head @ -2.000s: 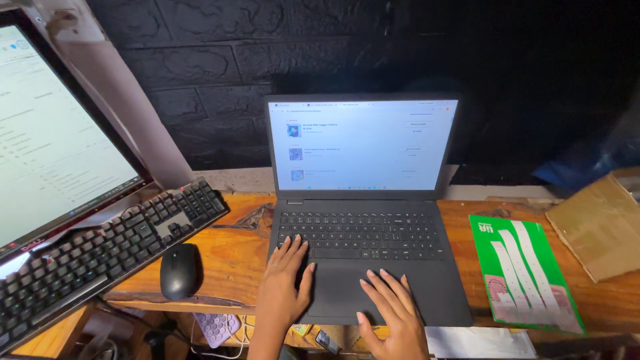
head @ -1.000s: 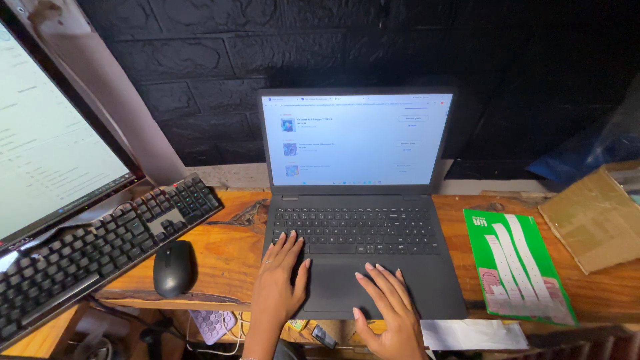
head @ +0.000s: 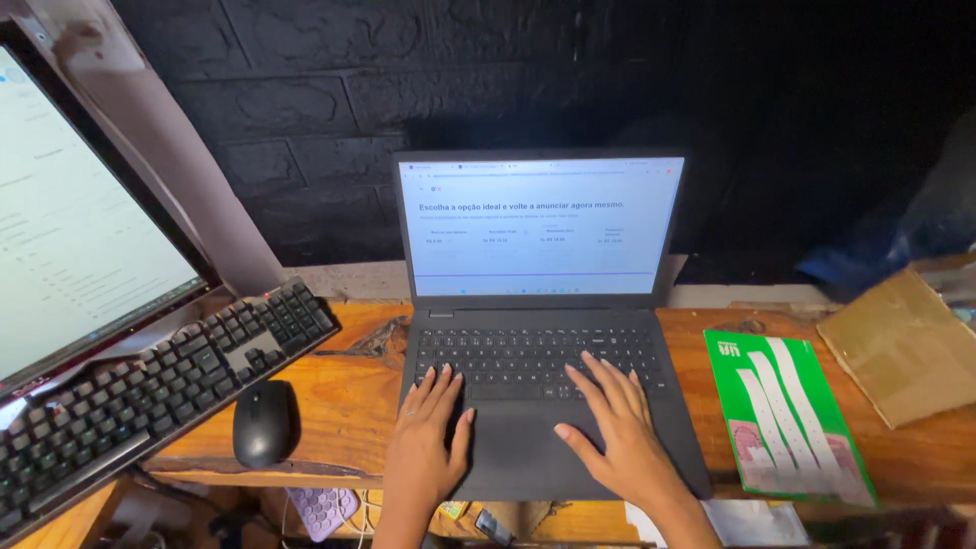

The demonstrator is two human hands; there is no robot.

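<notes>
A dark laptop (head: 509, 450) lies unfolded on a wooden desk (head: 343, 389), its lit screen (head: 537, 259) showing a web page with text. My left hand (head: 427, 442) rests at the left of the palm rest, fingertips on the lower left keys, a ring on one finger. My right hand (head: 621, 435) is over the right side, its fingers spread on the right-hand keys and its thumb by the touchpad's edge. Neither hand holds anything.
A black mouse (head: 261, 424) and a black keyboard (head: 175, 385) are at the left, before a monitor (head: 84, 221). At the right lie a green packet with white strips (head: 816, 389) and a cardboard piece (head: 900, 347). Cables and a purple object (head: 324, 511) show below the desk edge.
The laptop page has changed from a list with small pictures to one with a large heading and columns. My right hand has moved up from the palm rest onto the keys.
</notes>
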